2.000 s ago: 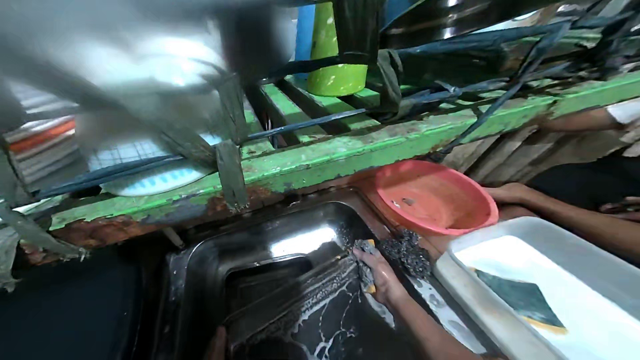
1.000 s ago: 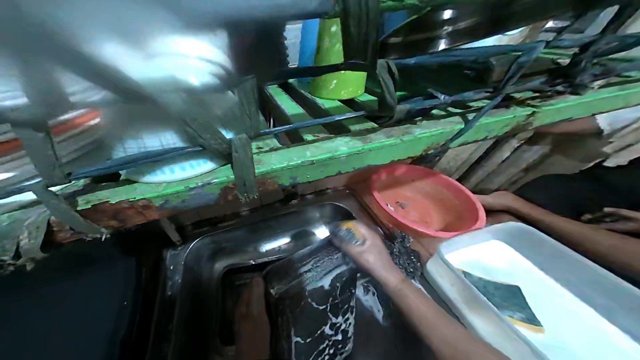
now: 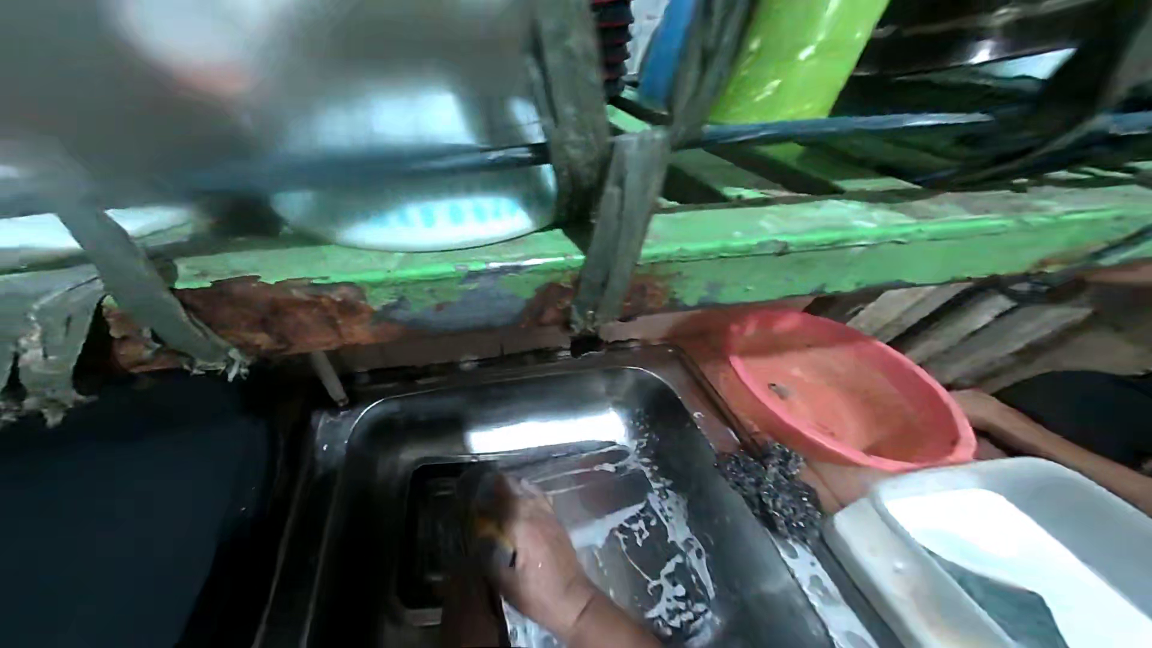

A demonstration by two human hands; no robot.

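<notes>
A soapy stainless steel sink (image 3: 720, 531) lies below me, with white suds on its right side. My right hand (image 3: 531, 549) is low in the basin, its fingers closed around a dark sponge (image 3: 490, 531) with a yellowish part. Just left of it, my left hand (image 3: 468, 603) is dark and mostly hidden at the bottom edge; what it does is unclear. Beside the sink's right edge rests a grey metal scouring pad (image 3: 774, 486).
A pink plastic basin (image 3: 846, 387) and a white plastic tub (image 3: 999, 540) stand to the right. Another person's arm (image 3: 1044, 441) reaches toward the basin. A green wooden rack (image 3: 810, 247) with a lime green container (image 3: 792, 63) and a plate (image 3: 432, 220) overhangs the sink.
My right hand has moved left and down in the sink with the sponge. The dark, sudsy object between my hands a second ago is no longer plainly visible. The view has moved closer.
</notes>
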